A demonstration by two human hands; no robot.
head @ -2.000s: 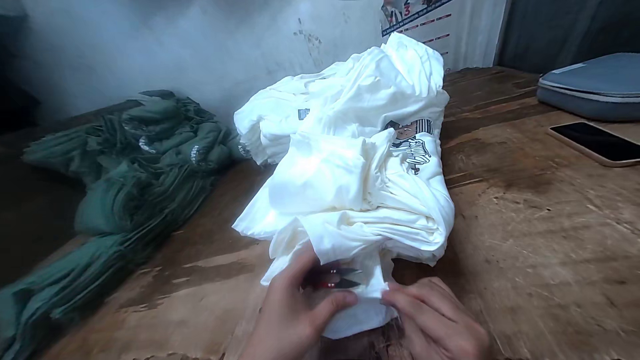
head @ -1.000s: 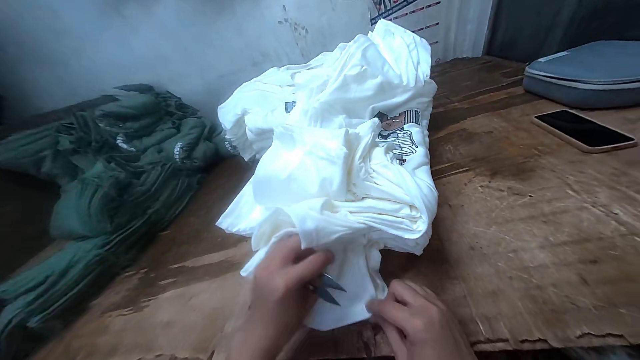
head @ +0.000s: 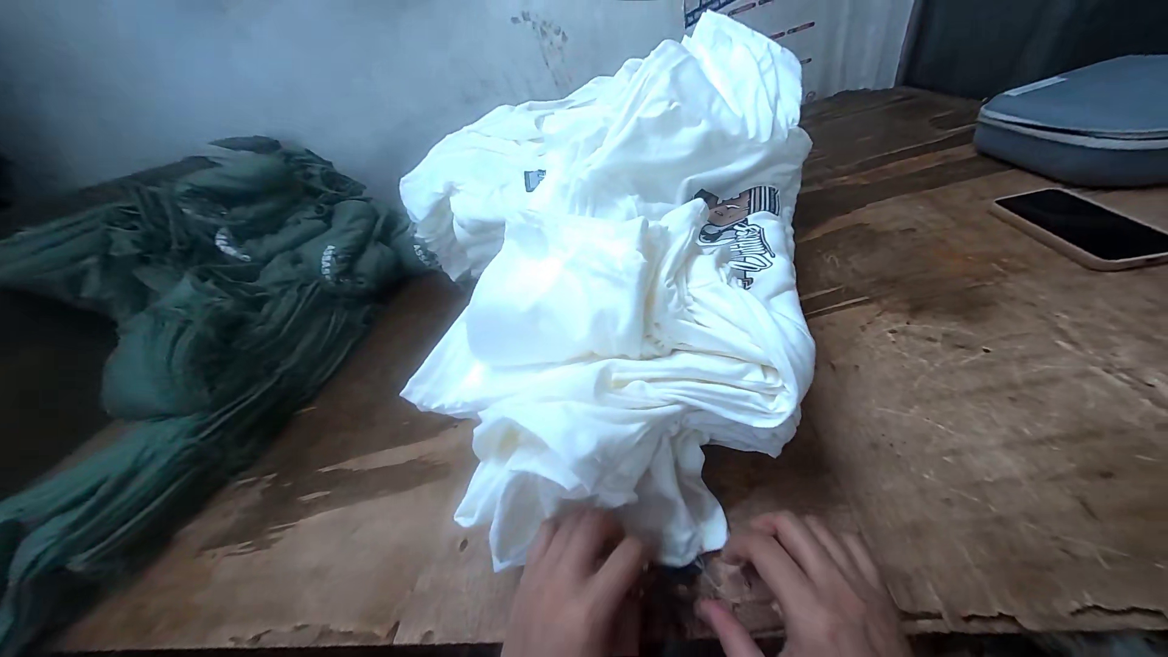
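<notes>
A pile of white printed garments (head: pixel 584 301) lies folded and rumpled in the middle of the wooden table. My left hand (head: pixel 579 584) is at the lower edge of the nearest white cloth, its fingers curled downward; whether it holds anything is hidden. To its right, my right hand (head: pixel 808 584) is by the cloth's lower right corner, thumb apart from the bent fingers, with nothing plainly seen between them. A small dark patch between the hands is too blurred to name. The metal snips seen earlier cannot be made out.
Dark green garments (head: pixel 255 301) are heaped on the left side of the table (head: pixel 985 411). A phone (head: pixel 1090 226) lies at the right, in front of a grey zipped case (head: pixel 1081 123). A wall stands behind, and the table's near edge runs below my hands.
My left hand held small metal snips over the white cloth; they are now out of sight. Both hands have moved down toward the table's near edge, and my right hand has left the cloth's edge.
</notes>
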